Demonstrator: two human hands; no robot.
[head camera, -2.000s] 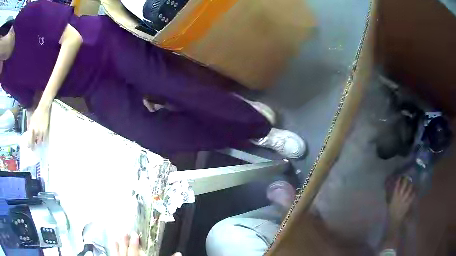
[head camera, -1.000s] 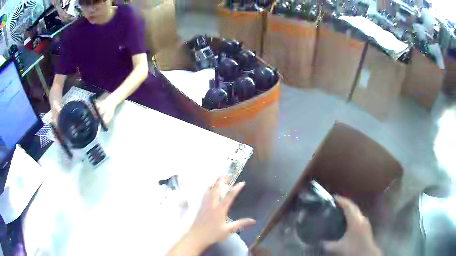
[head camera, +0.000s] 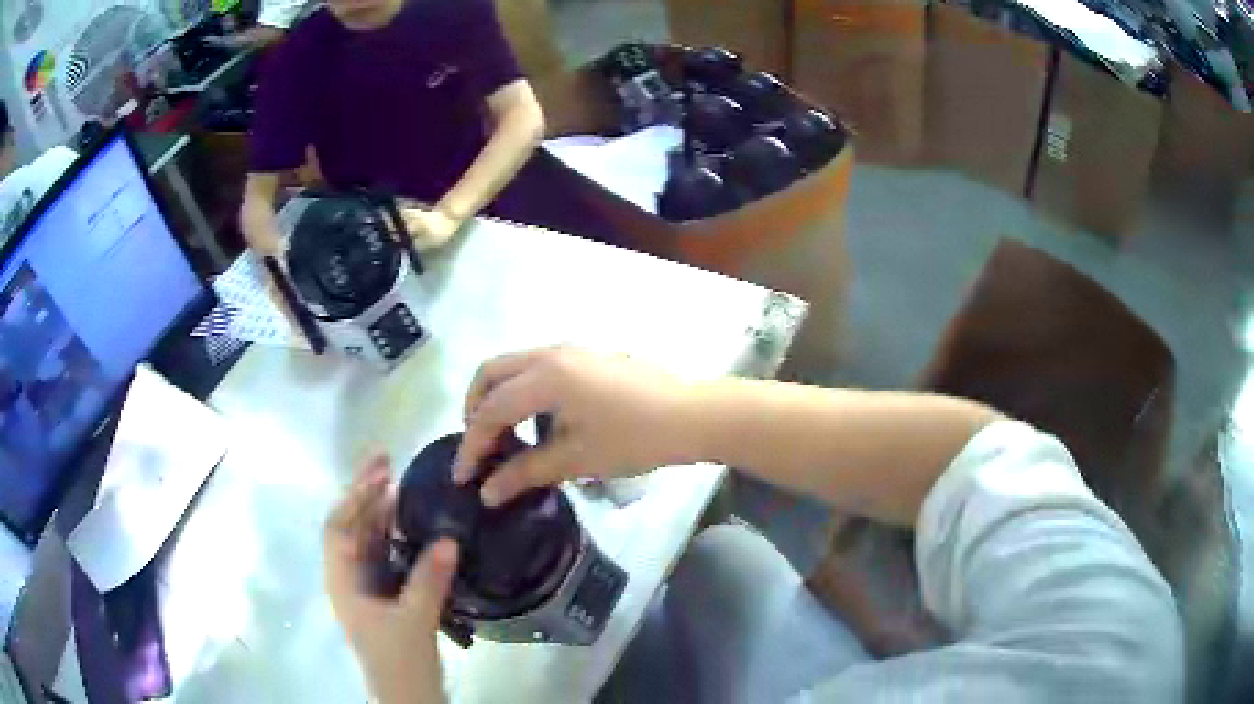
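A security camera (head camera: 530, 564) with a black round head and grey-white body stands on the white bench in front of me, its dark dotted panel facing lower right. My left hand (head camera: 392, 585) grips the left side of its head, thumb towards the front. My right hand (head camera: 557, 420) reaches across from the right, with fingertips and thumb closed on the top of the black head. Whether a thin film or part is between those fingers cannot be told.
A coworker in dark purple (head camera: 392, 103) holds another security camera (head camera: 351, 275) across the white bench (head camera: 591, 275). A monitor (head camera: 90, 323) and white paper (head camera: 145, 481) are at left. A carton of black heads (head camera: 770, 248) stands beyond; an open brown carton (head camera: 1059, 344) is at right.
The security camera held by my right hand over the carton is now on the bench. My left hand, earlier spread and empty, now grips its side. The view has turned left.
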